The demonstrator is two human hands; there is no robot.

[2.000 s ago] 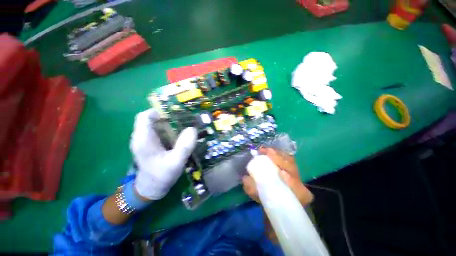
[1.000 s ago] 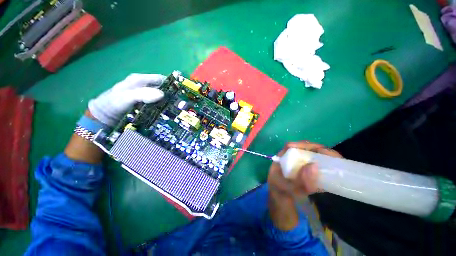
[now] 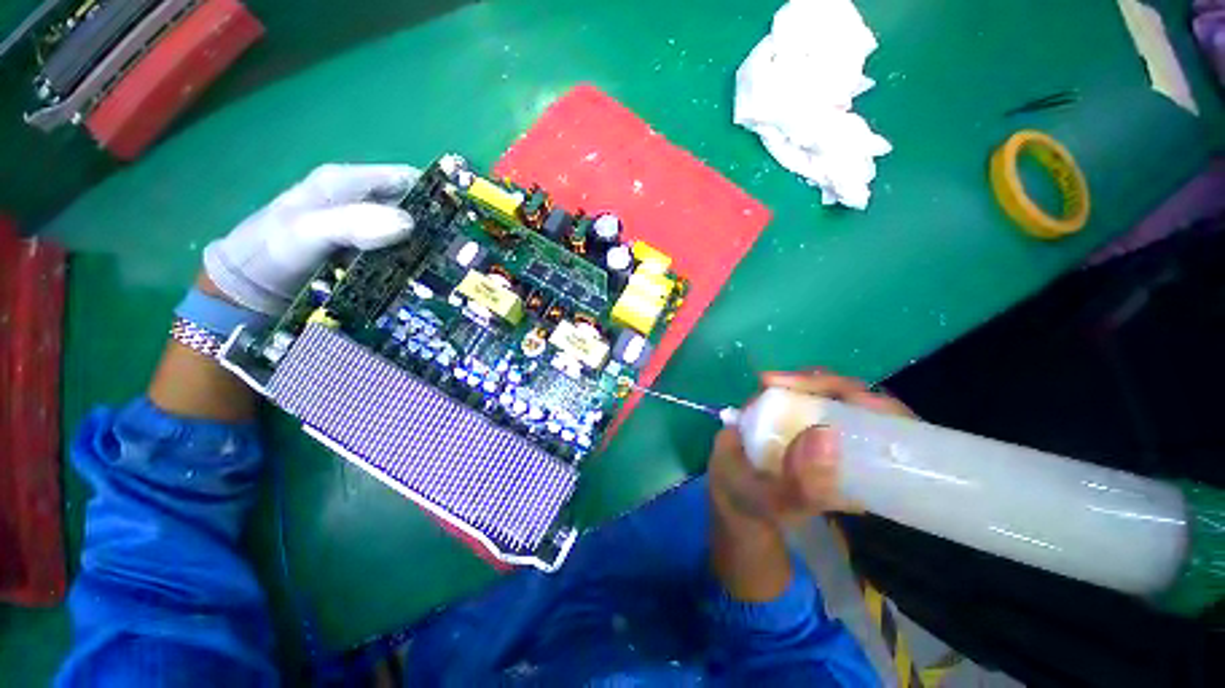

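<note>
The green circuit board lies tilted partly over a flat red foam pad. Its silver ribbed heatsink faces me, with bright bent metal at its ends. My left hand, in a white knit glove, grips the board's left edge; some fingers are hidden. My bare right hand is closed around the front of a large translucent white glue syringe. The syringe's thin needle reaches the board's right edge near the yellow capacitors.
A crumpled white tissue lies beyond the pad. A yellow tape roll and a pale strip lie at right. Red foam stands at the left edge. Another board with red foam is at upper left.
The board has turned so its heatsink faces me, uncovering more of the red pad. My right hand and the syringe moved from over the heatsink to the board's right edge.
</note>
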